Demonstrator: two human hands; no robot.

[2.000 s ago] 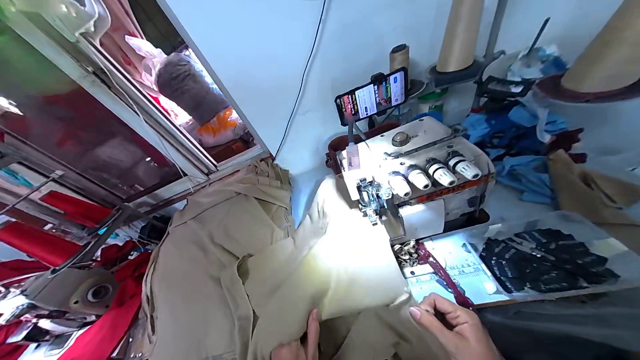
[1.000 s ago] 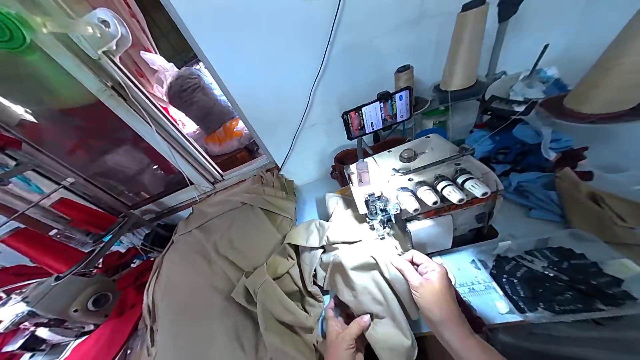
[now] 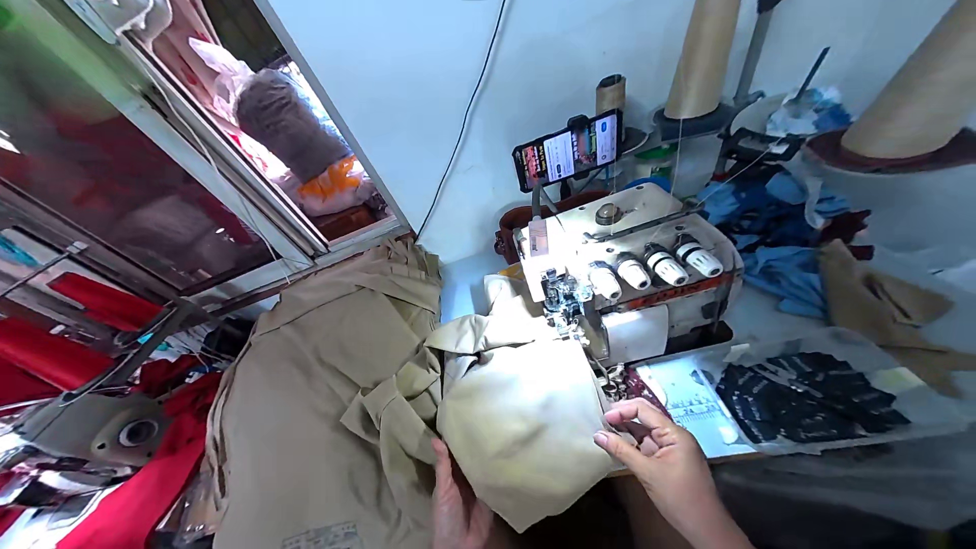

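A khaki fabric piece point(image 3: 526, 419) lies at the front of a lit overlock sewing machine point(image 3: 633, 259), its far edge by the presser foot and needle area point(image 3: 566, 309). My right hand point(image 3: 656, 450) pinches the right edge of this piece between thumb and fingers. My left hand point(image 3: 460, 499) is at its lower left edge, thumb upright against the cloth; its other fingers are partly hidden under the fabric. More bunched khaki cloth point(image 3: 396, 404) runs along the left side of the piece.
A large pile of khaki cloth point(image 3: 305, 396) fills the left. A phone point(image 3: 568, 149) stands in a holder behind the machine. To the right lie a clear plastic tray point(image 3: 846, 435) with black labels, blue scraps point(image 3: 785, 267) and thread cones point(image 3: 698, 61). Another machine point(image 3: 99, 431) stands at far left.
One second ago the piece hung folded and bunched between my hands; now it is spread flatter. My right hand has moved from near the machine's front down along the right edge.
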